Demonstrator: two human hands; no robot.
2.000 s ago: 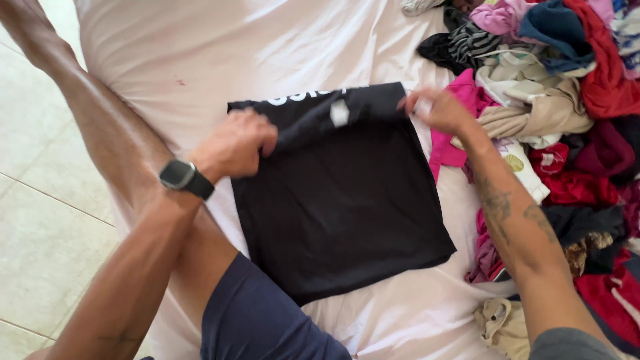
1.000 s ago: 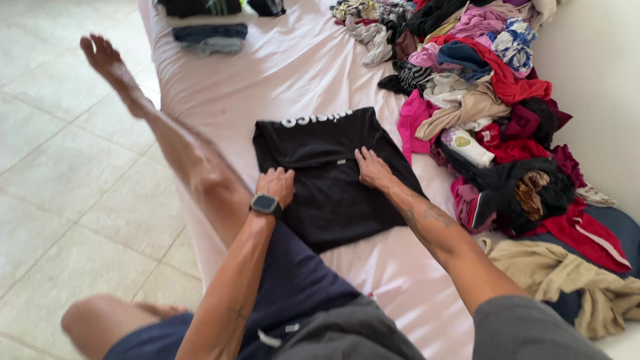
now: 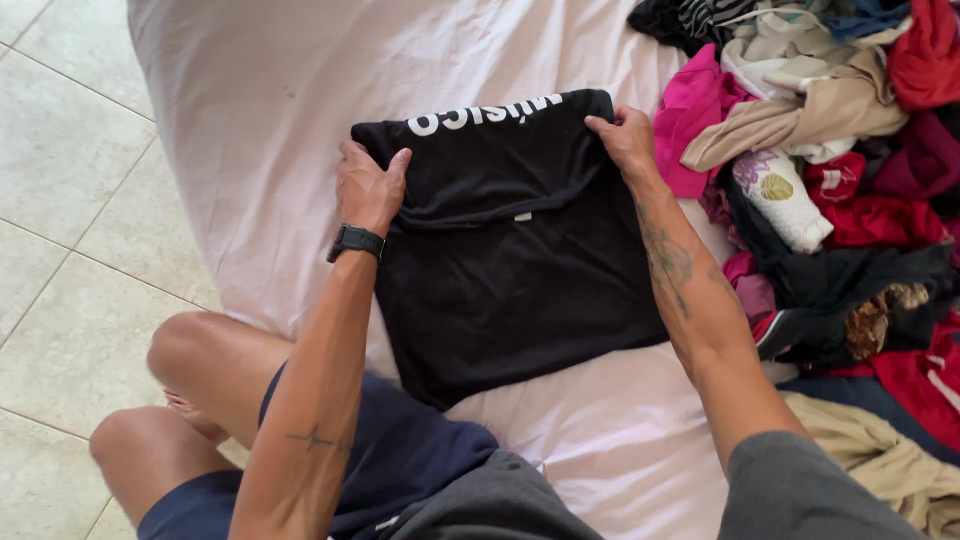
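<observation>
A black T-shirt (image 3: pixel 525 292) lies on the pale pink sheet in front of me, its far part folded over toward me. White lettering runs along the far edge of the fold, and a small white tag shows at the fold's near edge. My left hand (image 3: pixel 371 180), below which a dark watch (image 3: pixel 357 241) sits on the wrist, grips the shirt's far left corner, thumb on top and fingers at the side. At the far right corner my right hand (image 3: pixel 624 139) pinches the cloth between thumb and fingers.
A large heap of mixed clothes (image 3: pixel 795 127) fills the right side of the bed. The pale pink sheet (image 3: pixel 247 150) reaches the bed's left edge, beyond which lies a tiled floor (image 3: pixel 67 187). My bent legs (image 3: pixel 217 360) are at the lower left.
Both hands have moved from the middle of the shirt out to its far corners. More of the shirt's far part now lies folded over. My outstretched leg has been drawn in.
</observation>
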